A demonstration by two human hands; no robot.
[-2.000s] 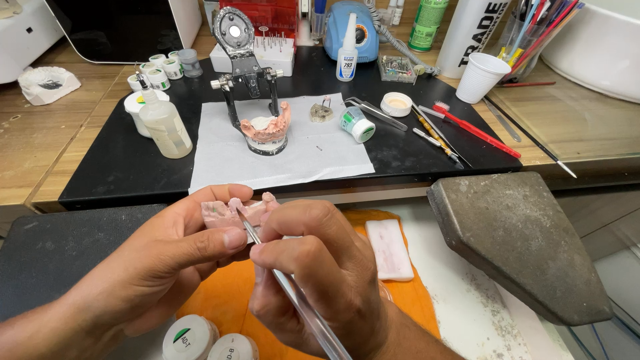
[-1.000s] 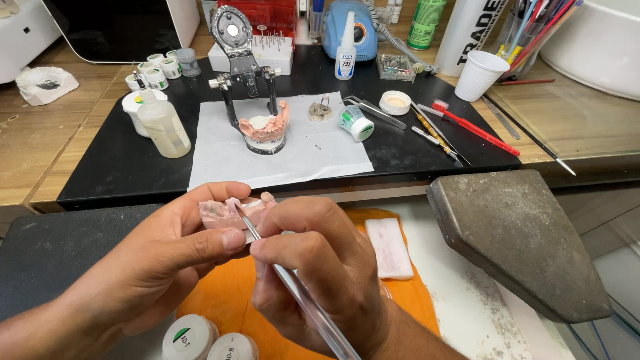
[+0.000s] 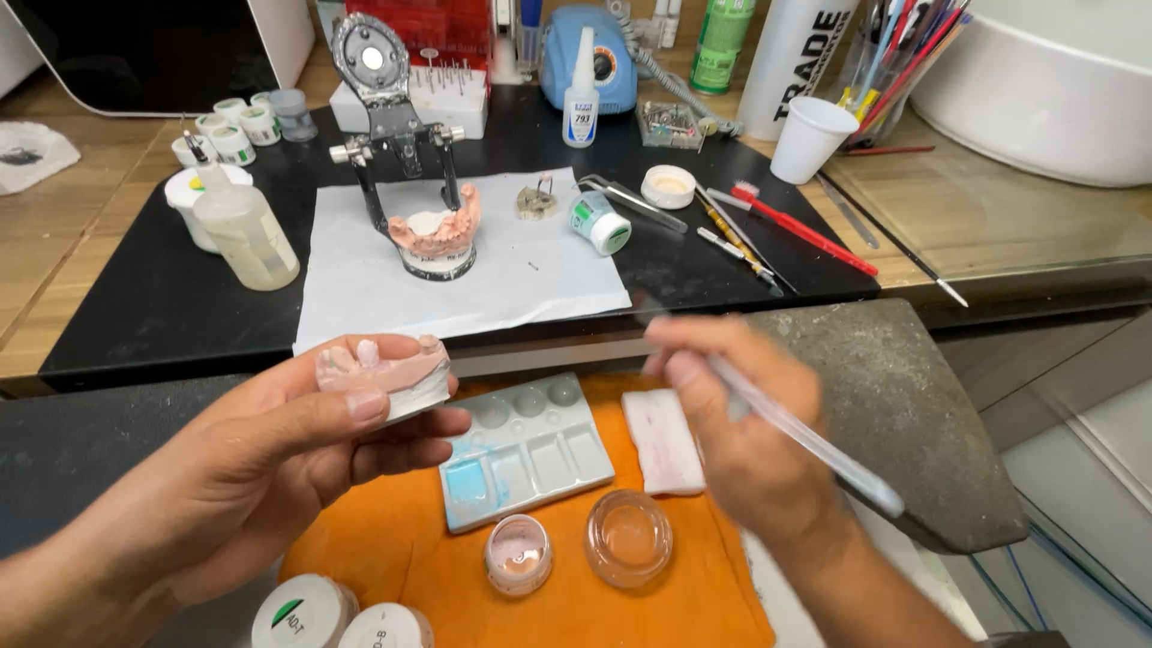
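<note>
My left hand (image 3: pixel 270 441) holds a pink and white dental plaster model section (image 3: pixel 391 378) between thumb and fingers, with one small pale tooth form standing on it. My right hand (image 3: pixel 765 423), blurred, grips a brush-like tool with a clear handle (image 3: pixel 810 441); its tip is too blurred to make out. Between and below the hands lie a mixing palette (image 3: pixel 549 468) with blue residue, an open jar of pinkish material (image 3: pixel 518 554), a glass dish (image 3: pixel 628 540) and a white pad (image 3: pixel 664 443). Two lidded jars (image 3: pixel 301 616) stand at the lower left.
Behind, an articulator (image 3: pixel 391 117) with a pink and white jaw model (image 3: pixel 438 236) stands on white paper (image 3: pixel 360 306). A plastic bottle (image 3: pixel 247 229), tweezers (image 3: pixel 634 205), a red toothbrush (image 3: pixel 810 236) and a white cup (image 3: pixel 813 141) surround it. A grey arm rest (image 3: pixel 882 405) juts out at right.
My right hand has moved away from the model to the right with its tool. The palette, open jar and glass dish, largely hidden by the hands before, now show.
</note>
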